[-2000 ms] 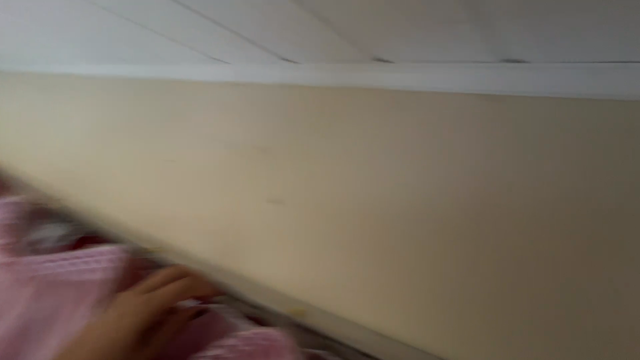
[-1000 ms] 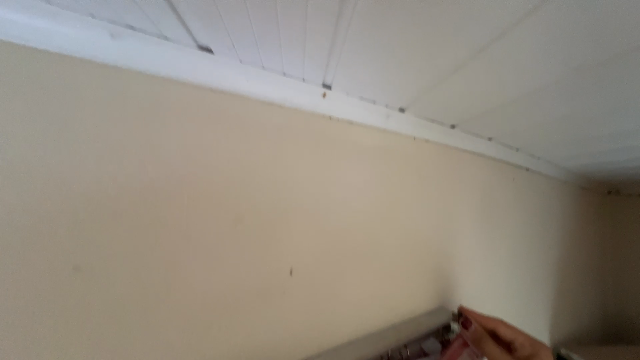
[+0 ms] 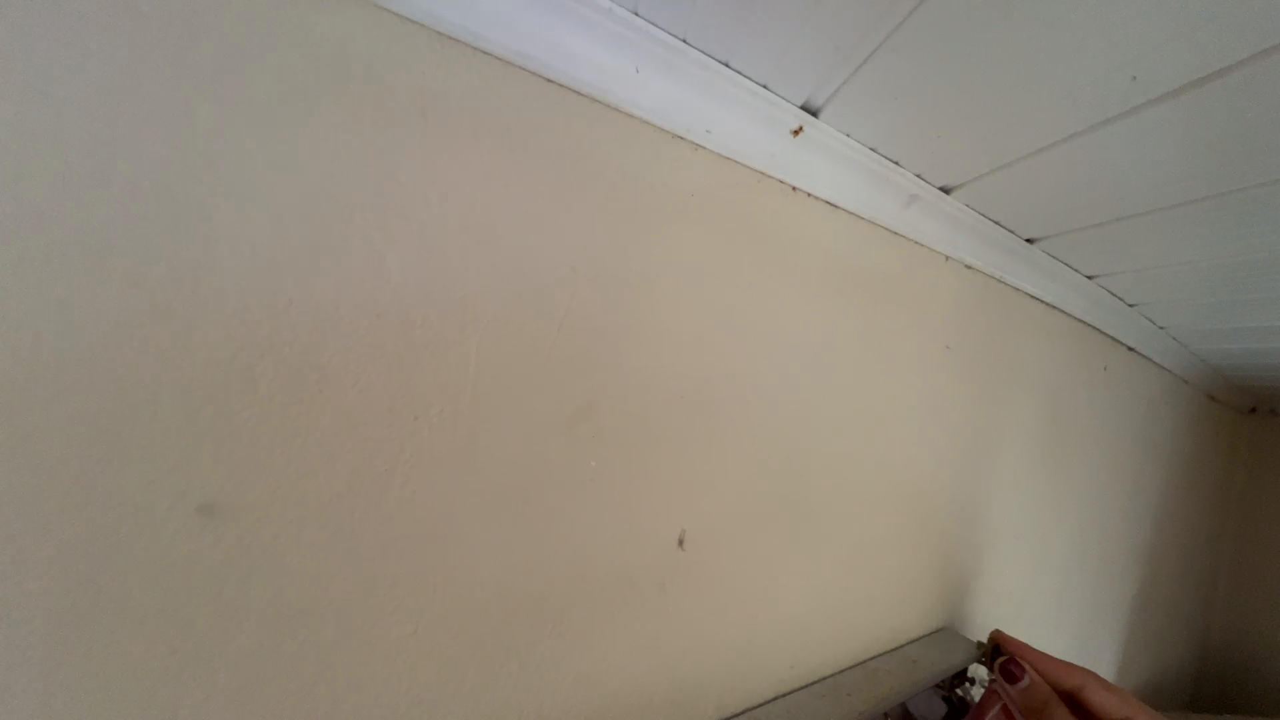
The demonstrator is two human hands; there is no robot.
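Note:
At the lower right edge, my right hand (image 3: 1050,685) reaches in from the corner, its thumbnail painted dark red. Thumb and forefinger are pinched at the end of a flat grey rail or ledge (image 3: 870,685) against the wall. A small dark piece (image 3: 988,652) shows between the fingertips; what it is exactly cannot be told. Just below the rail's end is a cluster of small whitish and dark bits (image 3: 968,684), partly hidden by the fingers. The rest of the hand is cut off by the frame. My left hand is out of view.
A cream painted wall (image 3: 600,350) fills most of the view, with a small dark mark (image 3: 681,540). White moulding (image 3: 800,140) runs along its top, under a white panelled ceiling (image 3: 1050,110). The wall meets a shadowed corner at the far right.
The view has swung a lot. Two seconds ago a hand lay at pink openwork-edged cloth at the lower left; that cloth no longer shows. Since one second ago the hand has stayed at the rail's end.

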